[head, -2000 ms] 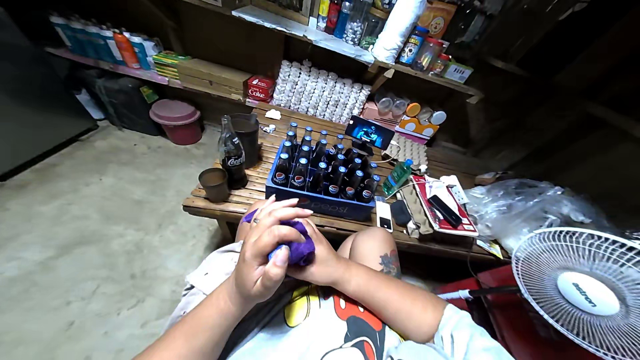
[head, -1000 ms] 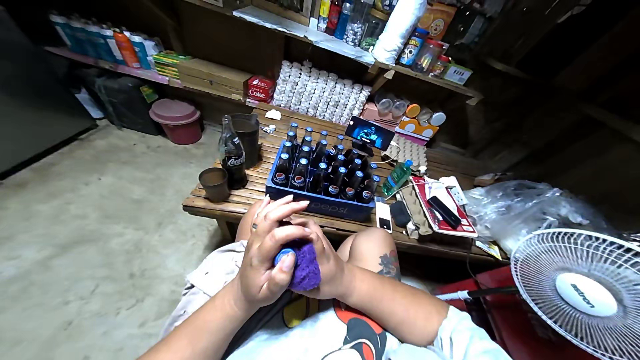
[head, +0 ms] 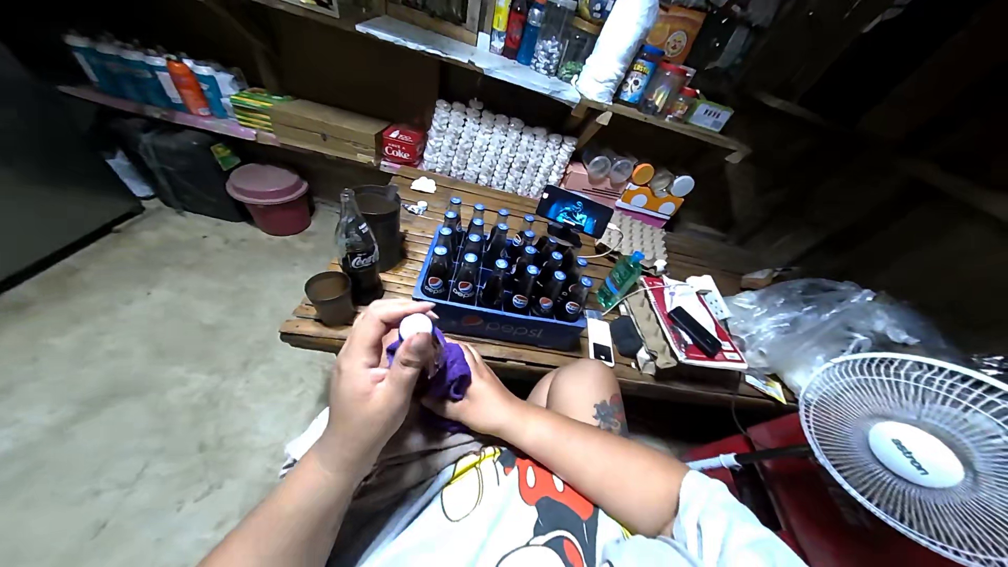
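Observation:
Above my lap, my left hand (head: 382, 374) has its thumb and fingers around a round cap or lid (head: 416, 326) with a pale top. My right hand (head: 472, 394) is closed on a purple cloth (head: 449, 372), which wraps whatever lies below the cap; the wrapped thing is mostly hidden. Just beyond my hands, a blue Pepsi crate (head: 504, 327) full of dark capped bottles (head: 465, 279) stands on the slatted wooden table (head: 315, 335). A Coca-Cola glass bottle (head: 358, 256) stands left of the crate, between a brown cup (head: 329, 298) and a dark pitcher (head: 379, 224).
A phone (head: 575, 211) showing a video stands behind the crate. Right of it are a green bottle (head: 620, 279), egg trays (head: 638, 236), a notebook (head: 709, 339) and plastic bags (head: 835, 319). A white fan (head: 913, 453) stands at my right; a lidded pink bucket (head: 272, 201) is on the floor.
A pale round cap top now shows between my left thumb and fingers, where a blue round part showed one second ago. The purple cloth sits lower in my right hand.

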